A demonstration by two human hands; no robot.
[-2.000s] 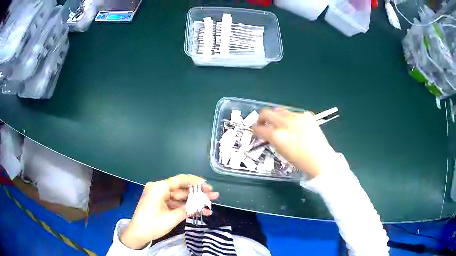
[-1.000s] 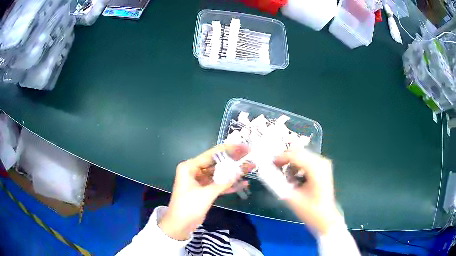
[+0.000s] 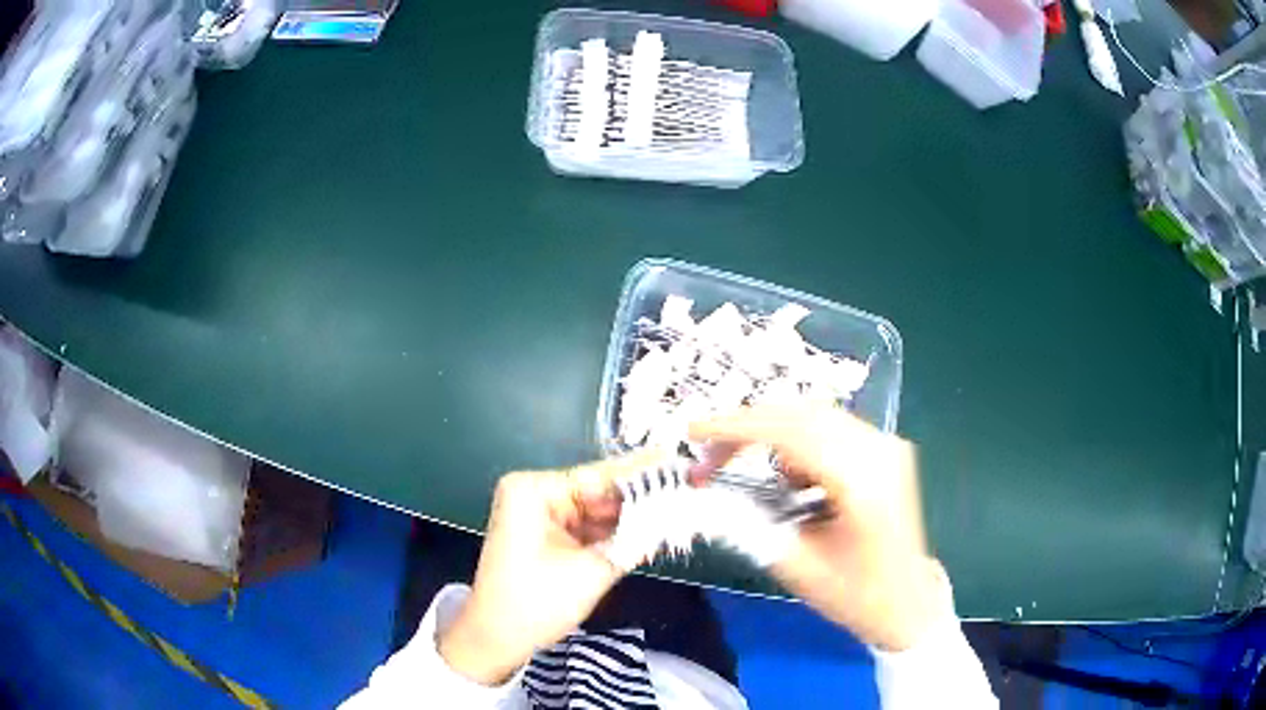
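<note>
My left hand [image 3: 535, 555] holds a fanned bunch of white-tabbed wire parts [image 3: 653, 520] at the bench's front edge. Thin dark stems show side by side above and below the white pieces. My right hand [image 3: 847, 520] is at the right end of the bunch, its fingers closed on blurred white and silvery pieces; I cannot tell whether a tool is among them. The near clear plastic tub [image 3: 893, 347] stands just behind my hands with jumbled white-tabbed parts [image 3: 736, 354] in it. My right fingers hide its front part.
A second clear tub [image 3: 782, 118] farther back holds parts in neat rows. Clear plastic boxes [image 3: 104, 139] are stacked at left, a silver-grey device with a bluish strip [image 3: 331, 25] back left. White containers [image 3: 983, 53] stand back right, bagged parts [image 3: 1205, 174] at the right edge.
My right hand has come from the near tub to my left hand. My left hand has moved right and up. The bunch now shows fanned wider, with more stems visible.
</note>
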